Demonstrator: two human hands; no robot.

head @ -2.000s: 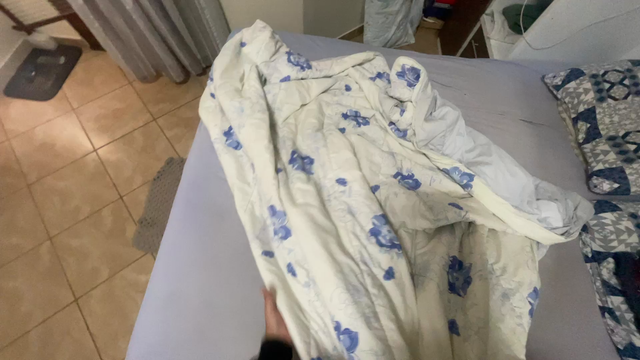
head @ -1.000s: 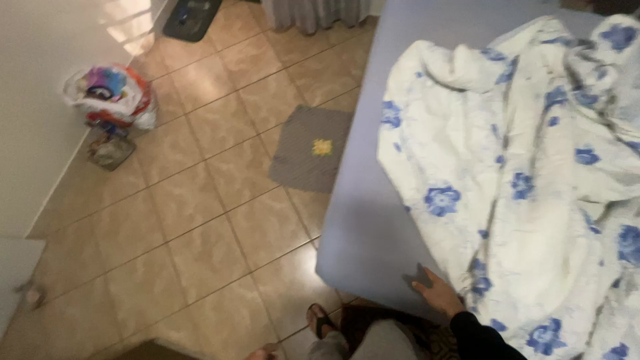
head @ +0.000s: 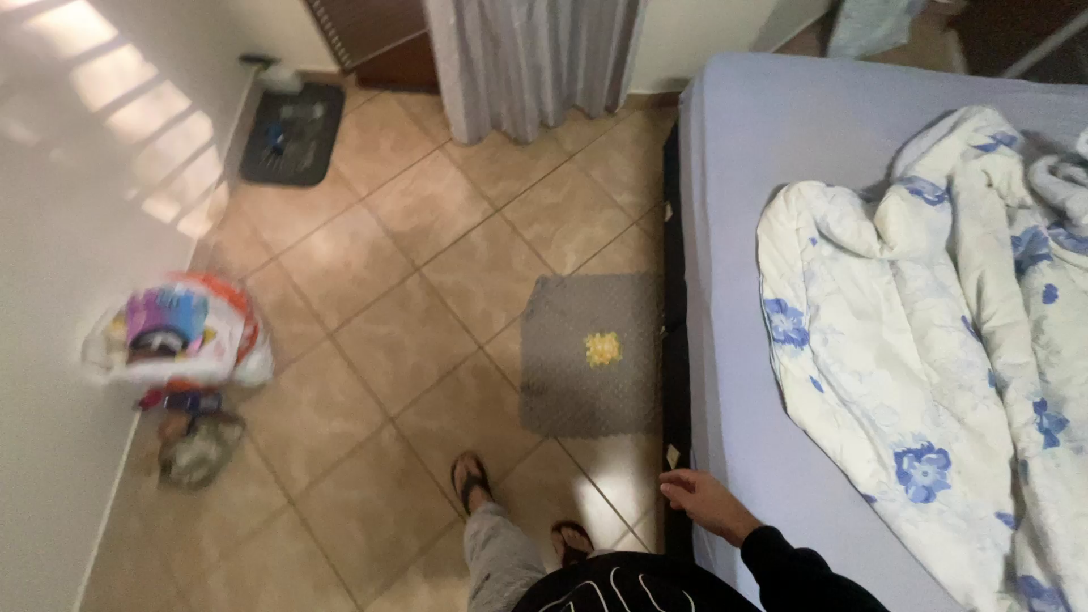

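Note:
My right hand (head: 701, 501), in a black sleeve, hangs over the near left edge of the bed, its fingers loosely bent and nothing visible in them. Beside it lies a mattress in a pale lilac fitted sheet (head: 739, 408). A white comforter with blue flowers (head: 892, 365) is bunched on the bed to the right of the hand, apart from it. My left hand is out of view.
On the tiled floor (head: 408, 340) lies a grey mat with a yellow flower (head: 561, 374) against the bed. Plastic bags (head: 191, 331) rest by the left wall, a dark mat (head: 293, 132) beyond them. A grey curtain (head: 535, 64) hangs at the back. My sandalled feet (head: 470, 483) are on the tiles.
The view has swung left from the bed towards the floor. My right hand, at the comforter's edge two seconds ago and on the sheet one second ago, is now at the mattress edge, away from the comforter.

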